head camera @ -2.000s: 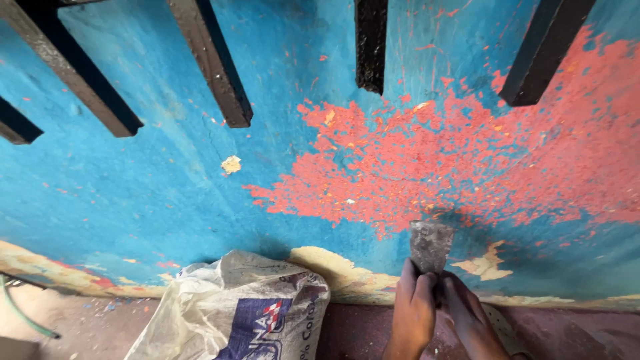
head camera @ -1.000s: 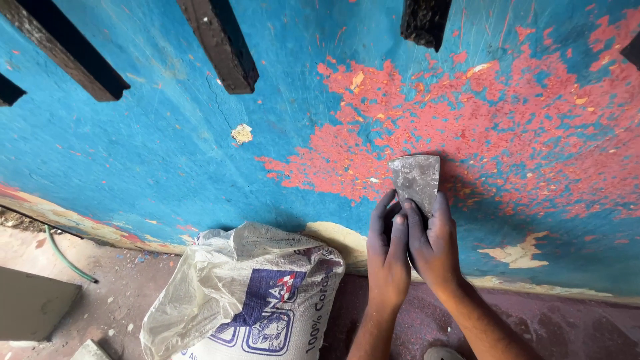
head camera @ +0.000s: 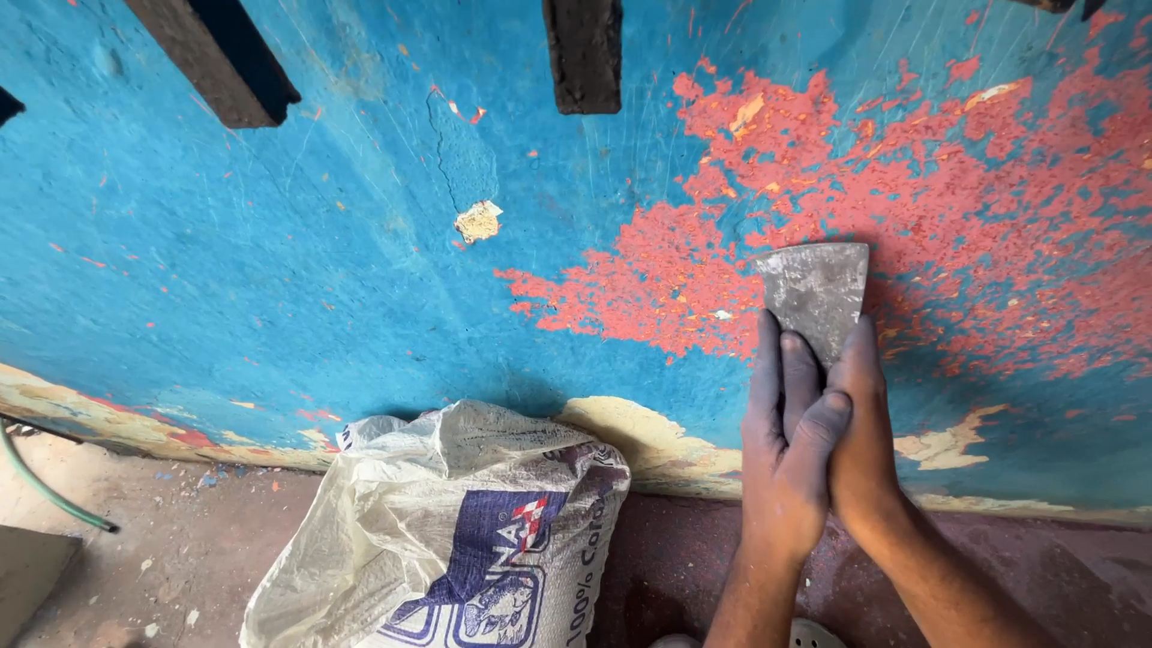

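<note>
A flat metal scraper blade (head camera: 817, 292) points up the painted wall (head camera: 378, 297), its wide edge over an area where the blue coat is broken and coral-red paint (head camera: 684, 270) shows. Both of my hands grip the tool from below, pressed together and dusted grey. My left hand (head camera: 792, 414) is on the left side of the blade, its thumb crossing toward the other hand. On the right side, my right hand (head camera: 859, 405) wraps the tool. The handle is hidden between the palms.
A woven plastic sack (head camera: 432, 540) with printing stands against the wall's foot. Dark bars (head camera: 585, 54) jut in from above. At the lower left, a green hose (head camera: 54, 495) and a grey block (head camera: 31, 576) lie on the floor (head camera: 216, 540), which has paint chips. A shoe (head camera: 810, 634) shows below.
Both hands have moved up the wall with the scraper since the earliest frame, where the blade was by the lower edge of the red area. The view has shifted too.
</note>
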